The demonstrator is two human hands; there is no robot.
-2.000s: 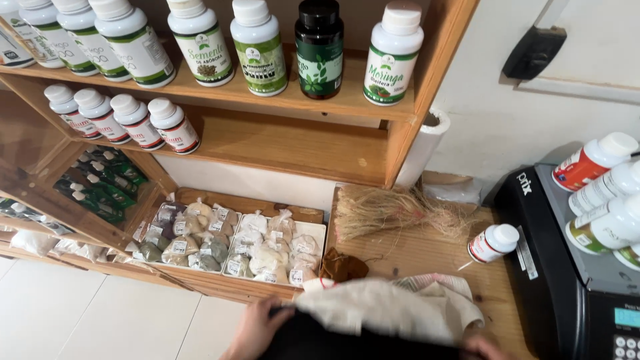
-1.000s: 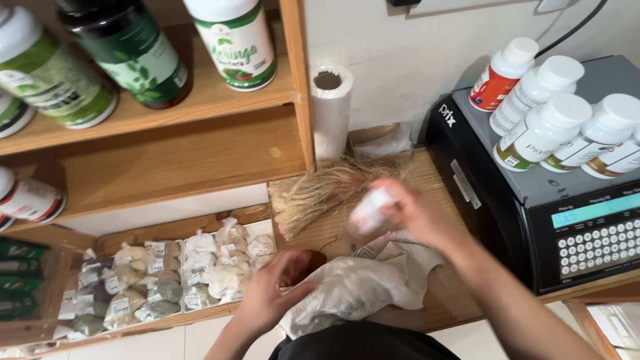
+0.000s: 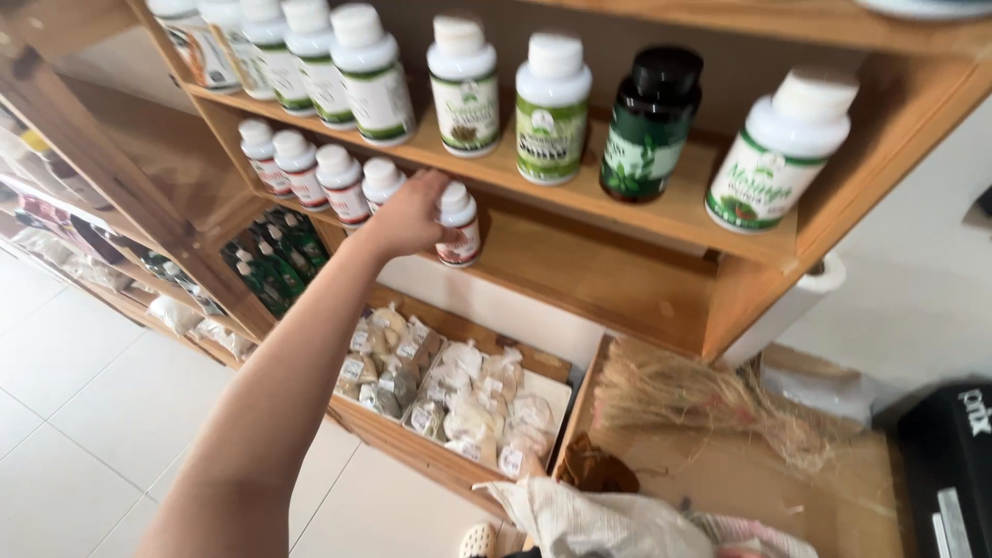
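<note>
My left hand (image 3: 415, 213) reaches to the lower wooden shelf, with its fingers around a small white bottle with a red-and-white label (image 3: 459, 232). This bottle stands at the right end of a row of similar bottles (image 3: 341, 182), one of them partly hidden by the hand. A pale cloth (image 3: 597, 515) lies bunched at the bottom, over the counter's near edge. Only a small skin-coloured part of my right hand (image 3: 740, 552) shows beside the cloth, so its hold is hidden.
Larger supplement bottles (image 3: 552, 116) line the shelf above. Below are trays of tied plastic bags (image 3: 473, 411). Dry plant fibres (image 3: 682, 387) lie on the wooden counter (image 3: 697, 488), near a roll (image 3: 790, 302) and a black scale (image 3: 945, 465).
My left hand has moved from the cloth to the lower shelf. A second ago my right hand held a small white bottle above the counter. The view has swung left.
</note>
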